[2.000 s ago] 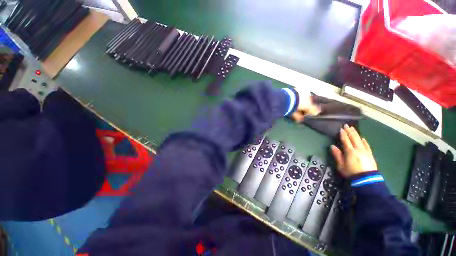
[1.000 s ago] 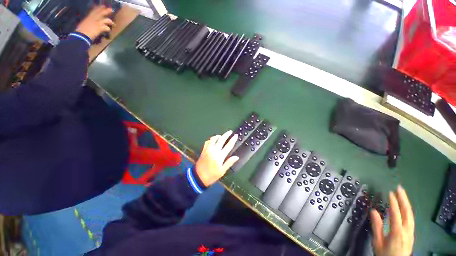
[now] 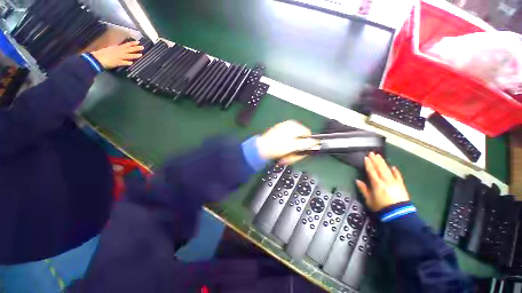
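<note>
A row of remotes (image 3: 312, 220) lies button face up near the bench edge, in front of me. Behind it lies the black pouch (image 3: 349, 157), partly covered. My left hand (image 3: 286, 142) grips one or more blurred remotes (image 3: 349, 142) by one end and holds them flat over the pouch; how many cannot be told. A pale streak shows along their upper side. My right hand (image 3: 384, 183) is palm down with fingers apart at the right end of the pouch, close to the far end of the held remotes. My right sleeve hides the row's right end.
Incoming remotes (image 3: 189, 71) stand on edge at the back left; a neighbour's hand (image 3: 117, 55) is at their left end. Stacked remotes (image 3: 481, 220) lie right. Behind are a red plastic bin (image 3: 452, 86) and a set-apart remote (image 3: 455, 136) on a white board.
My left hand has left the row's left end and now holds remotes over the pouch. My right hand has moved back to the pouch. The neighbour's hand has moved to the incoming remotes.
</note>
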